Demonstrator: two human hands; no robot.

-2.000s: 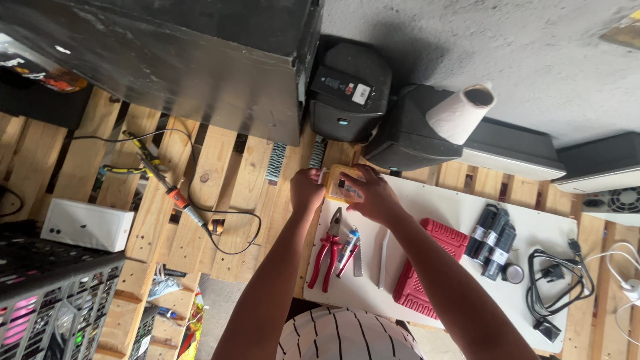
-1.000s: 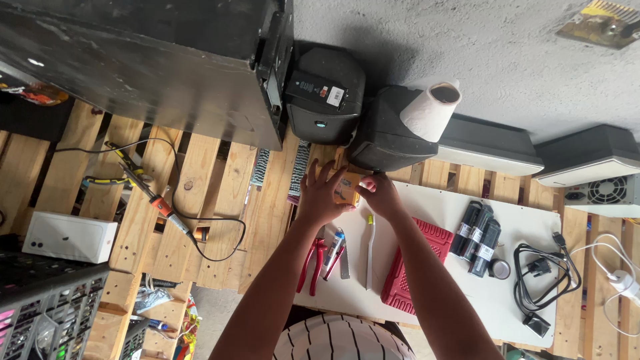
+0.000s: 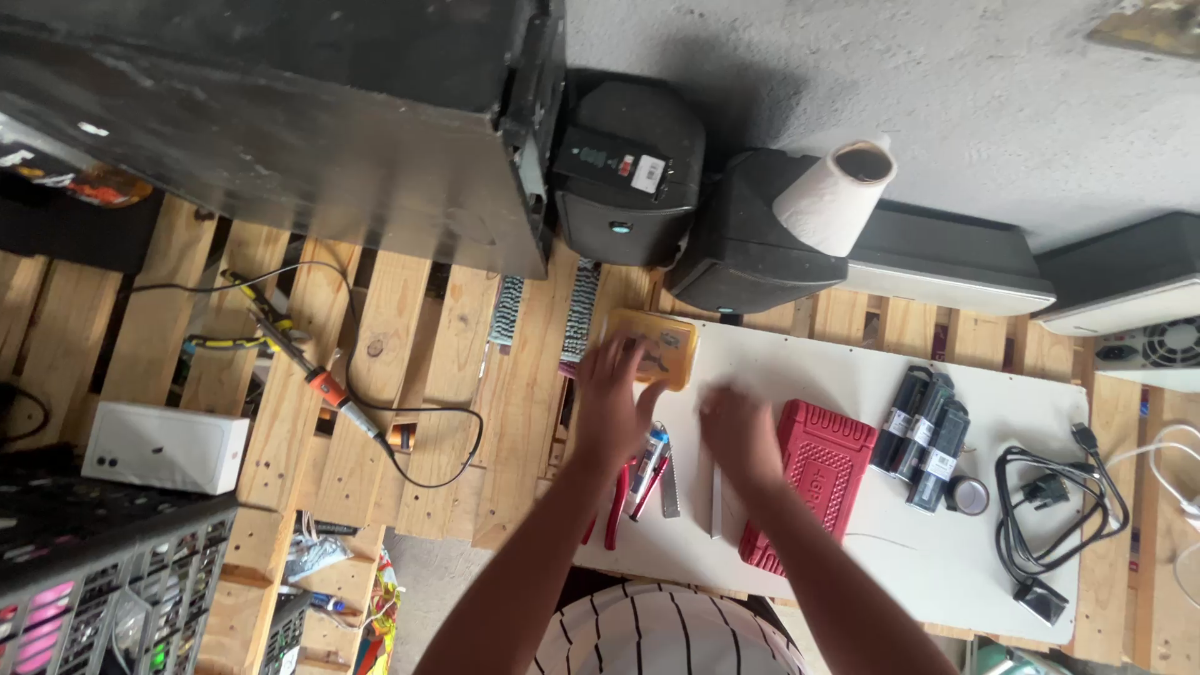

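Note:
A small yellow plastic box (image 3: 677, 349) with small dark items visible in it lies at the upper left corner of a white board (image 3: 947, 562). My left hand (image 3: 611, 394) rests over its left side, fingers spread. My right hand (image 3: 736, 427), blurred, is to the right of the box over the upper end of a thin pale strip tool (image 3: 717, 502); whether it grips that tool is unclear. Below my left hand lie red-handled pliers (image 3: 614, 511), partly covered, a red pen-like tool (image 3: 649, 487) and a metal strip (image 3: 670, 487). A red plastic case (image 3: 825, 469) is beside my right forearm.
Black speakers (image 3: 630, 173) stand behind the board, with a paper roll (image 3: 834, 199) on one. Several black tubes (image 3: 923, 422), a tape roll (image 3: 967, 495) and a coiled black cable (image 3: 1017, 544) lie right. An orange soldering iron (image 3: 328, 386) and white box (image 3: 164, 448) are left.
My right hand has moved away from the yellow box toward me and to the right. My left hand has shifted lower over the box, uncovering more of it.

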